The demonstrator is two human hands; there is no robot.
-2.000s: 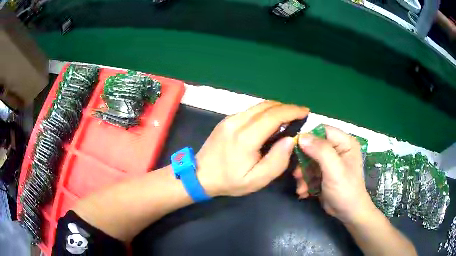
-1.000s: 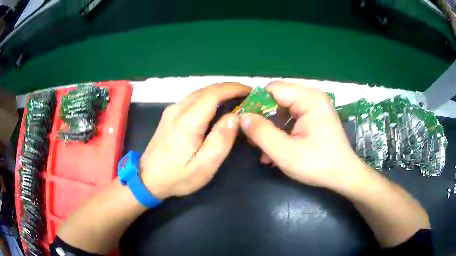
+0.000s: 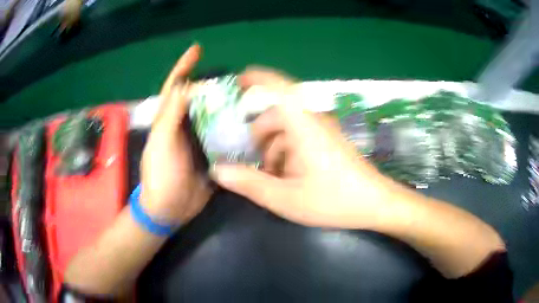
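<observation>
The picture is blurred. A dark phone housing with a green and silver circuit board (image 3: 221,118) in it is held between my hands, board side facing me. My left hand (image 3: 168,157) grips its left side, fingers pointing up, with a blue wristband (image 3: 148,214). My right hand (image 3: 307,160) is at its right side, thumb at the lower edge and fingers curled by the upper right. Whether the board is fully seated cannot be told.
A red tray (image 3: 88,207) at left holds a long row of boards (image 3: 29,201) and a short stack (image 3: 77,142). A board pile (image 3: 437,139) lies on the black mat (image 3: 278,260) at right. Beyond the white rail (image 3: 390,89) is the green belt (image 3: 331,50); a grey post (image 3: 508,68) stands upper right.
The green board, earlier between my fingertips, now shows its silver side within the dark housing. My left hand has turned upright and my right fingers have curled. The view has shifted.
</observation>
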